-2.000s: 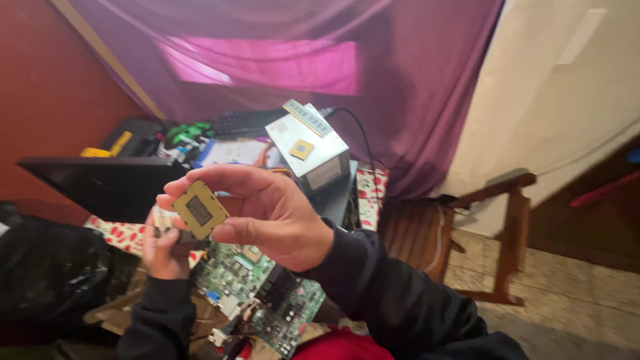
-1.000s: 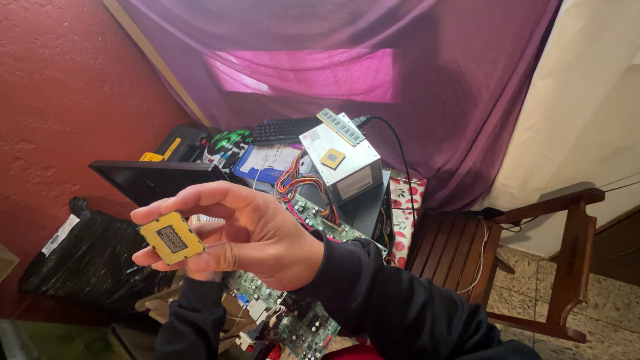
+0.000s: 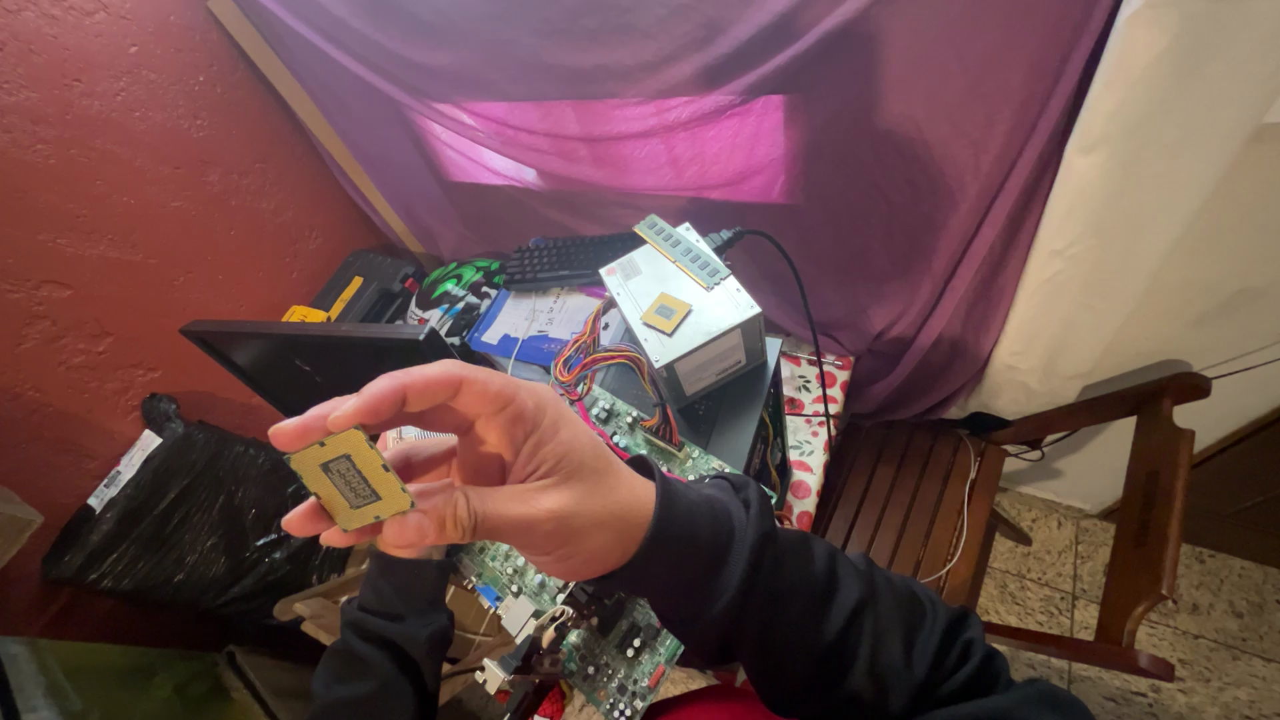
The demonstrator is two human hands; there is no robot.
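My right hand [image 3: 500, 465] grips a square CPU [image 3: 350, 478] by its edges between thumb and fingers, its gold contact side facing me. Behind it my left hand [image 3: 415, 447] is mostly hidden; whether it holds anything cannot be made out. Below and behind my right wrist lies a green motherboard [image 3: 625, 650]. A second CPU [image 3: 666, 312] rests contact side up on a silver power supply [image 3: 700, 355], with a RAM module [image 3: 682, 251] across the supply's far edge. Colored power cables [image 3: 600, 362] run from the supply toward the motherboard.
A black monitor [image 3: 310, 360] stands behind my hands. Farther back are a keyboard [image 3: 570, 260] and a black and yellow case [image 3: 365, 285]. A black plastic bag [image 3: 190, 530] is at the left, a wooden chair [image 3: 900, 500] at the right. A black cable [image 3: 800, 280] leaves the power supply.
The CPU stays in my right hand. My left hand, partly visible beside it two seconds ago, is now mostly behind my right hand. The view has shifted.
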